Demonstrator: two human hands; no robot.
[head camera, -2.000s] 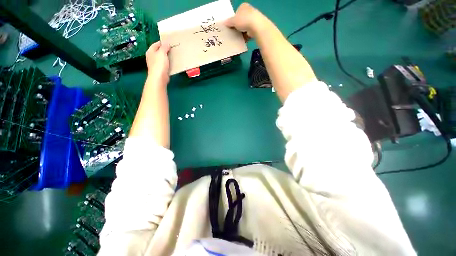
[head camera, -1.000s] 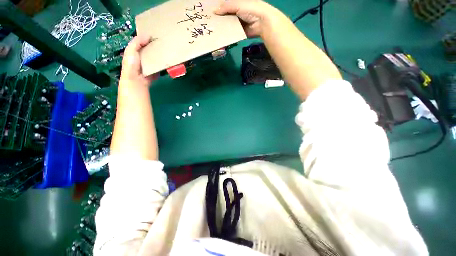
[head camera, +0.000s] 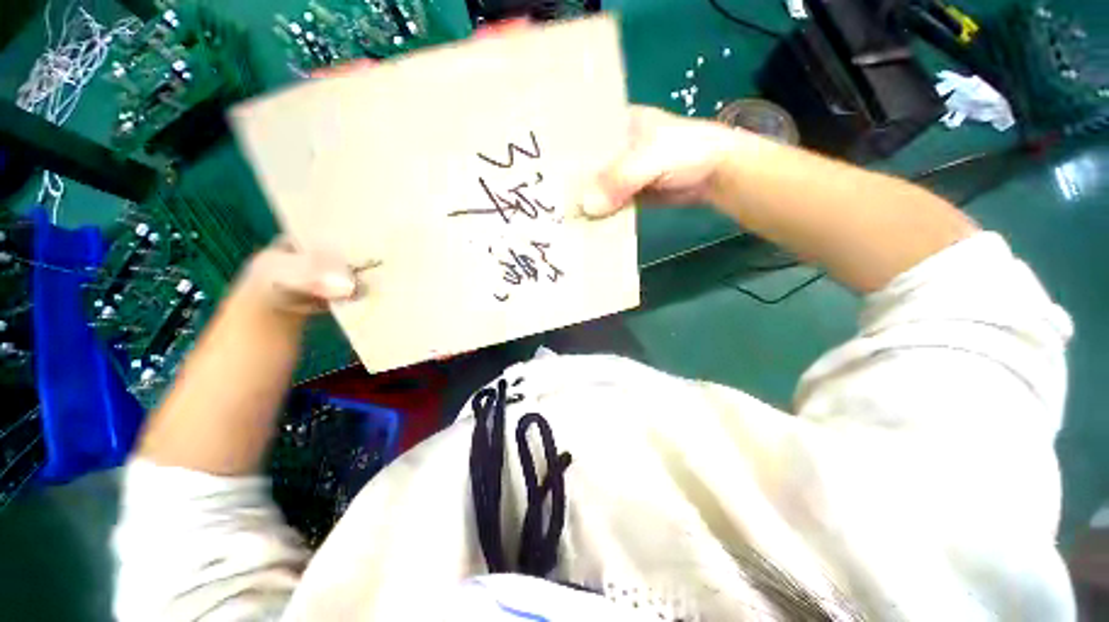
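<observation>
A tan-white cover board (head camera: 414, 194) with black handwriting is held up close in front of my body, slightly tilted. My left hand (head camera: 298, 277) grips its left edge near the lower corner, thumb on top. My right hand (head camera: 657, 164) grips its right edge, thumb on top. The fingers of both hands under the board are hidden. Small red parts show at its far edge. What lies beneath the board cannot be seen.
Populated green boards (head camera: 152, 286) and a blue bin (head camera: 76, 352) are at left, white wires (head camera: 73, 63) at far left. A black soldering station (head camera: 857, 73), a round tin (head camera: 756, 119) and tiny white pieces (head camera: 691, 88) are at upper right. A red bin (head camera: 420, 401) is near my lap.
Both hands have brought the cover board down and closer to my body, and it looks larger. The view has shifted right, showing the round tin and more of the lap area.
</observation>
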